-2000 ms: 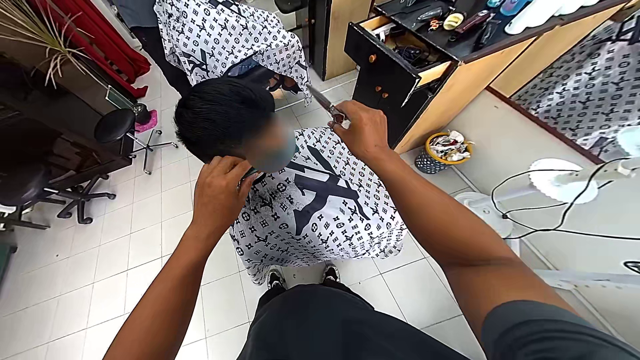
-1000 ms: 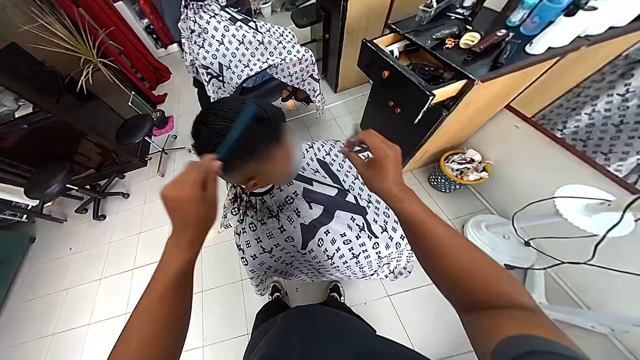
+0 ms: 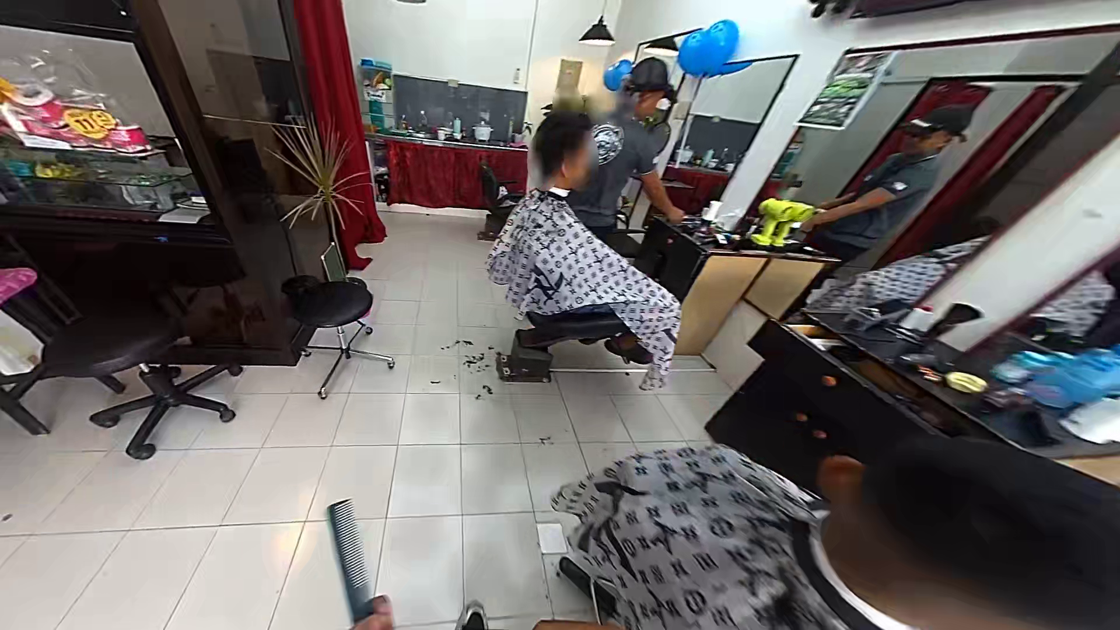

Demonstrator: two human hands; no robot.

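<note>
My left hand (image 3: 376,614) shows only as fingertips at the bottom edge, closed on the end of a dark teal comb (image 3: 350,556) that points up over the floor tiles. A sliver of skin beside it at the bottom edge may be part of an arm; my right hand cannot be made out. At the lower right sits a person with short dark hair (image 3: 971,516), wearing a white patterned barber's cape (image 3: 691,534). Some distance separates the comb from this person.
Another caped person (image 3: 569,254) sits farther back beside a standing co-worker (image 3: 621,162). Wheeled stools (image 3: 332,304) stand at left. A black drawer cabinet (image 3: 814,402) with bottles is at right. Cut hair (image 3: 477,360) lies on the tiled floor.
The view has swung up and left over the room. My left hand and the comb have come away from the seated person's head. My right hand, raised before, has left the view.
</note>
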